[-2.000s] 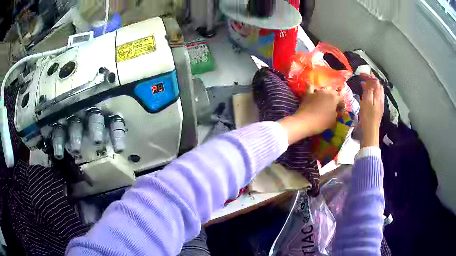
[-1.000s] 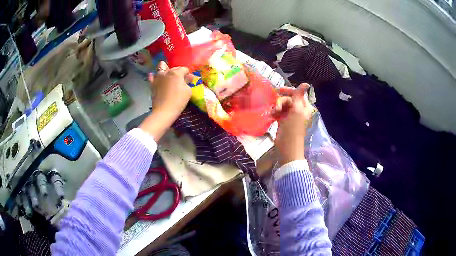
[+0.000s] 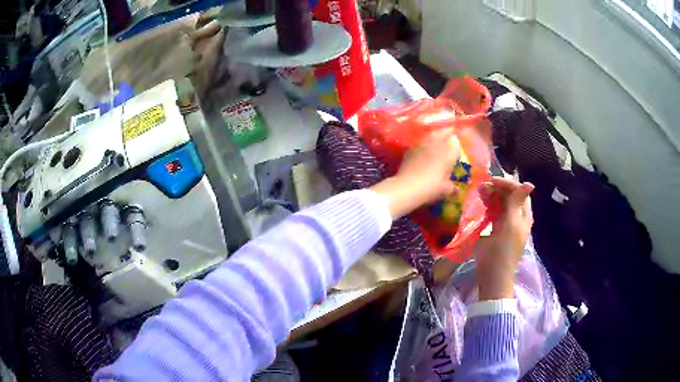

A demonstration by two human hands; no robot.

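The orange-red plastic bag [image 3: 395, 123] is at the right part of the white table, its mouth held between my hands. My left hand [image 3: 432, 170] reaches across into the bag and is closed on a yellow, blue and green checked packet [image 3: 450, 209], which shows partly inside the bag. My right hand [image 3: 508, 216] pinches the bag's right edge with thumb and fingers. A dark striped garment piece [image 3: 349, 158] lies beside and partly under my left forearm.
The white overlock machine [image 3: 104, 179] stands at left. A thread cone on a disc [image 3: 328, 45] and a green-and-white box [image 3: 244, 123] are behind. A clear printed bag [image 3: 540, 298] hangs at the table edge. Dark cloth [image 3: 604, 246] heaps at right; beige cloth [image 3: 369, 274] lies on the table.
My left hand has moved from the bag's left side over and into it, onto the packet. The bag stands more upright. The view has turned, showing more of the machine; the red-handled scissors are out of sight.
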